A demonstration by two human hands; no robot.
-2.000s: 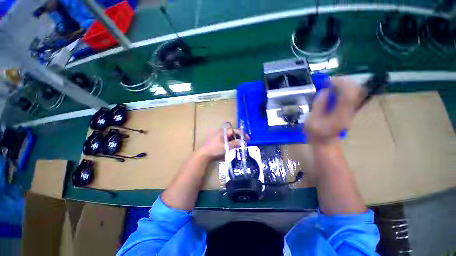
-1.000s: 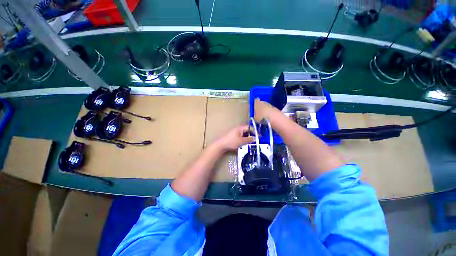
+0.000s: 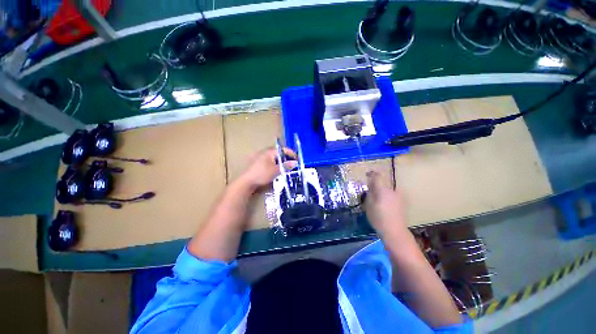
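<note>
A black ear cup (image 3: 302,218) sits in the white holding fixture (image 3: 315,179) at the bench's front edge. A pale double-hoop headband (image 3: 300,162) stands up from it. My left hand (image 3: 264,168) is behind the fixture, its fingers closed around the headband. A thin black microphone boom (image 3: 344,209) sticks out to the right from the ear cup. My right hand (image 3: 383,199) is blurred, at the boom's far end; whether it grips the boom cannot be told. The electric screwdriver (image 3: 451,134) lies with its tip over the blue tray's right edge.
The screw feeder (image 3: 346,98) stands in the blue parts tray (image 3: 302,145) behind the fixture. Several ear cup and mic assemblies (image 3: 98,180) lie on cardboard (image 3: 176,163) at left. Headsets (image 3: 385,40) lie on the green surface beyond. A headband box (image 3: 451,258) is at lower right.
My right hand first let go of the screwdriver, which now lies on the bench, then came back from the tray's left side to the boom's end. My left hand stays at the headband.
</note>
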